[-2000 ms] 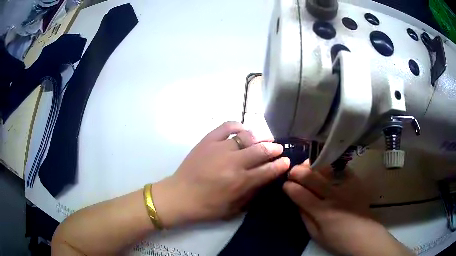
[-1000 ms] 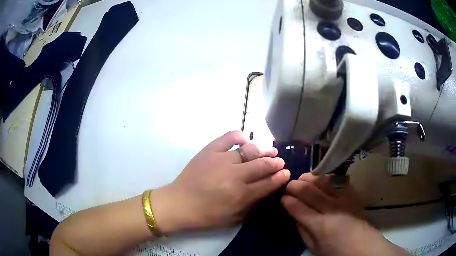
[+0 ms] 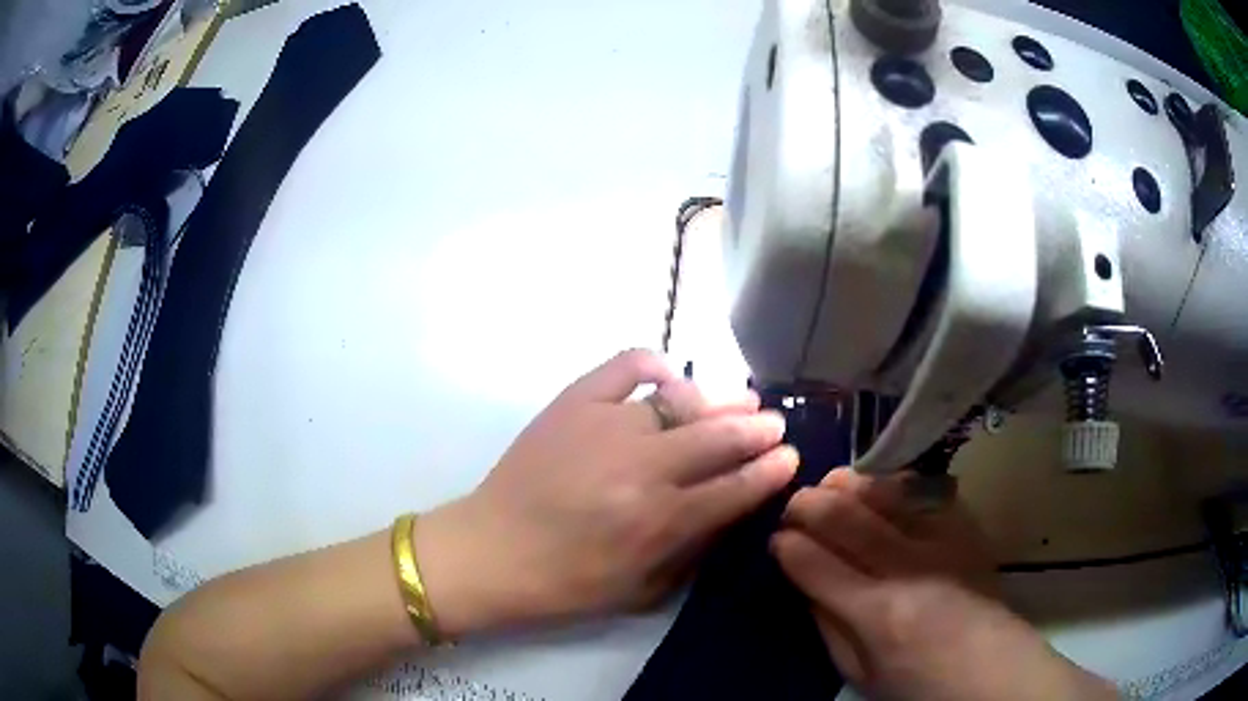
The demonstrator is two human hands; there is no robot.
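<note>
A dark collar piece (image 3: 732, 616) lies under the sewing machine head (image 3: 876, 206) and runs down to the bottom edge. My left hand (image 3: 616, 479) lies flat on the cloth's left side, fingertips beside the presser foot (image 3: 794, 401), which is mostly hidden in shadow. My right hand (image 3: 897, 568) rests at the cloth's right edge below the machine head, fingers bent together; whether it pinches the cloth is hidden. The needle cannot be made out.
Another long dark curved piece (image 3: 233, 247) lies at left. Beside it are striped-looking stacked strips (image 3: 117, 363) and dark cut pieces (image 3: 151, 144) on a pale board (image 3: 41, 370). A thread tension knob (image 3: 1089, 445) sticks out at right. A green basket (image 3: 1218, 48) shows top right.
Both hands have moved slightly down from the needle area since the oldest frame. Over the last second the left fingers have moved slightly up and right. The pieces at left stay still.
</note>
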